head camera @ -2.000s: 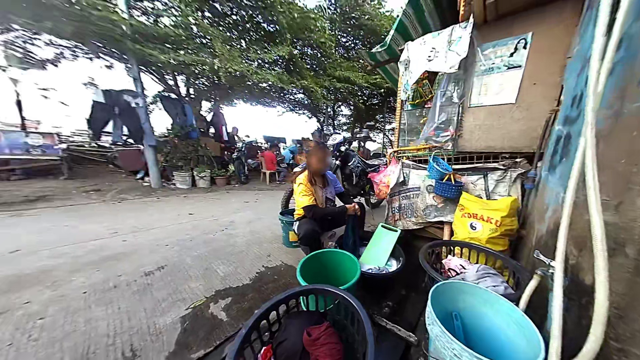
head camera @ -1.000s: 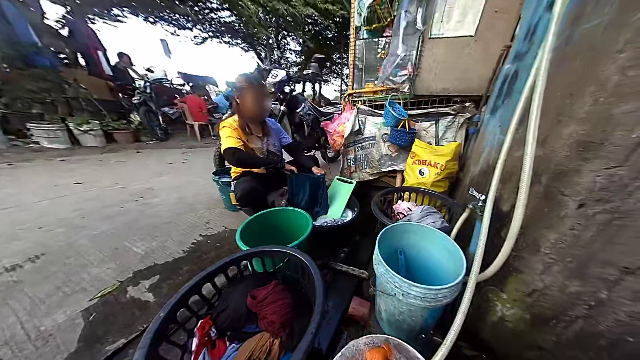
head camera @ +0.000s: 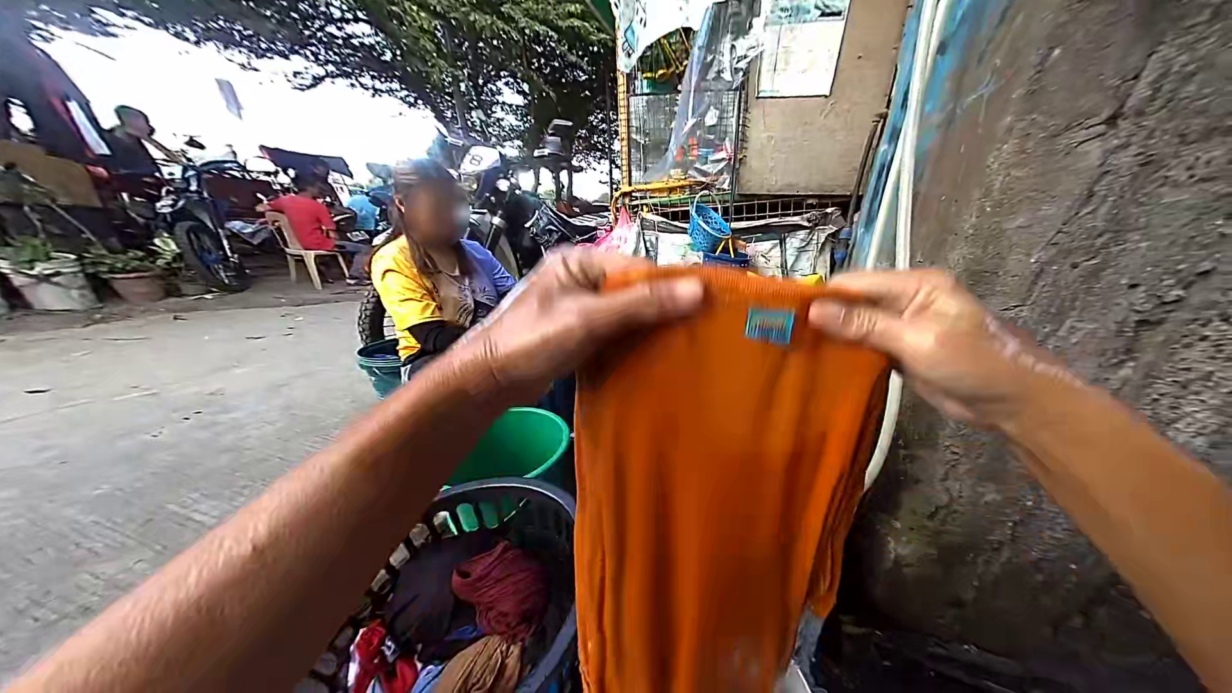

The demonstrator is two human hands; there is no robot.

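An orange garment (head camera: 712, 462) hangs stretched between my hands at chest height, with a small blue-green label at its top edge. My left hand (head camera: 597, 313) pinches the top edge left of the label, thumb in front. On the other side of the label, my right hand (head camera: 914, 332) grips the same edge between thumb and fingers. Below my left forearm is a dark slatted laundry basket (head camera: 568, 616) holding a maroon cloth (head camera: 500, 589), a brown cloth (head camera: 481, 664) and other clothes. The garment hides most of what lies behind it.
A green basin (head camera: 520, 445) stands behind the basket. Beyond it a person in a yellow shirt (head camera: 409, 289) sits low beside a teal bucket (head camera: 382, 366). A rough concrete wall (head camera: 1059, 241) with a pale hose (head camera: 907, 192) rises at the right. Motorcycles and other people are farther back.
Both my hands have come into view, holding up the orange garment. It now blocks the light-blue bucket and yellow bag seen earlier. An orange cloth showed at the bottom edge one second ago.
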